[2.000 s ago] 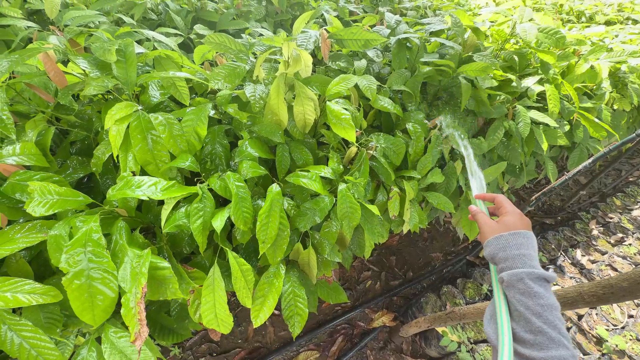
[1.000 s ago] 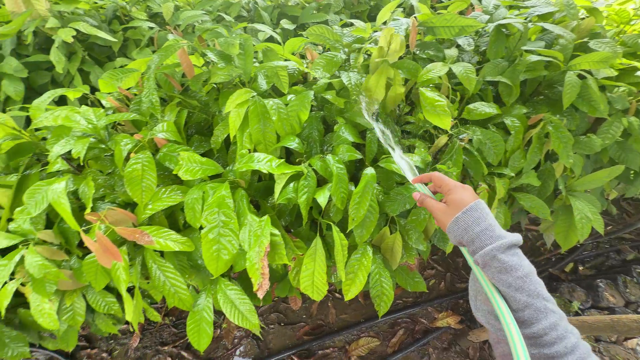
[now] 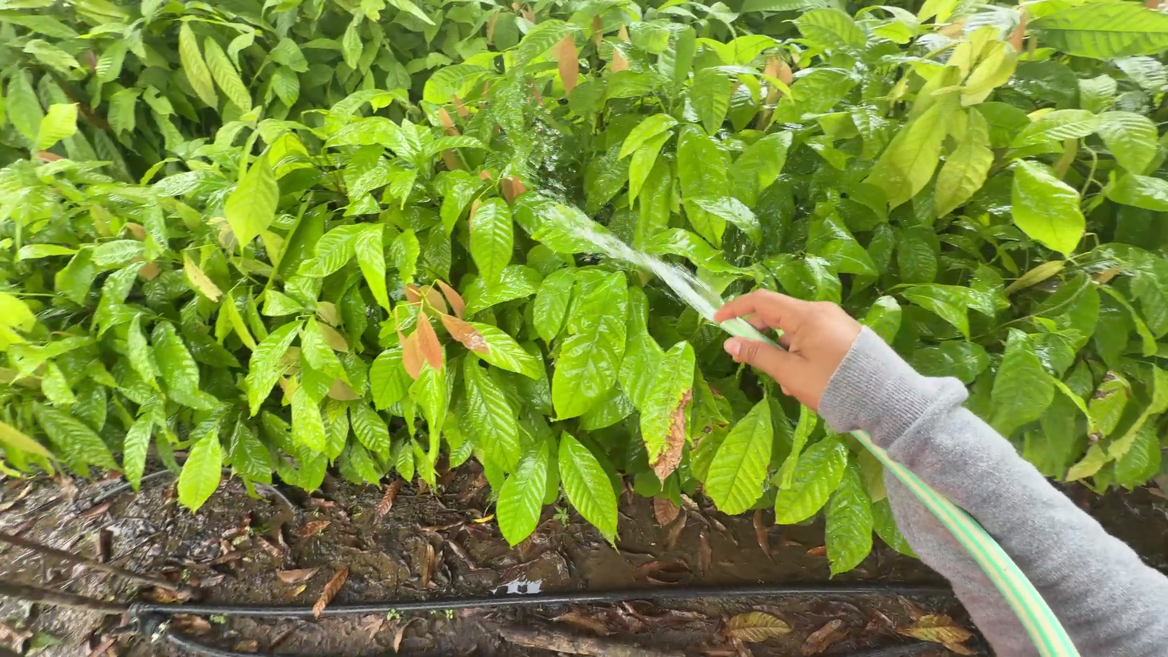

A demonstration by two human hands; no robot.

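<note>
My right hand point(image 3: 792, 347), in a grey sleeve, comes in from the lower right and grips a green and cream striped garden hose point(image 3: 981, 538) close to its end. The thumb and fingers pinch the hose mouth. A stream of water point(image 3: 639, 260) shoots from it toward the upper left and breaks up over wet green leaves point(image 3: 589, 351) of the leafy seedlings. Below the wrist, the hose runs down along the forearm and out of the frame. My left hand is not in view.
Dense seedlings fill the upper part of the view, some with reddish-brown young leaves point(image 3: 424, 342). Wet soil with dead leaves point(image 3: 333, 591) lies in front of them. A black irrigation pipe point(image 3: 456, 604) crosses the ground, with thin sticks point(image 3: 64, 557) at the left.
The view has swung left along the plants. My right hand keeps its grip on the hose, and the water now points farther to the left than two seconds ago.
</note>
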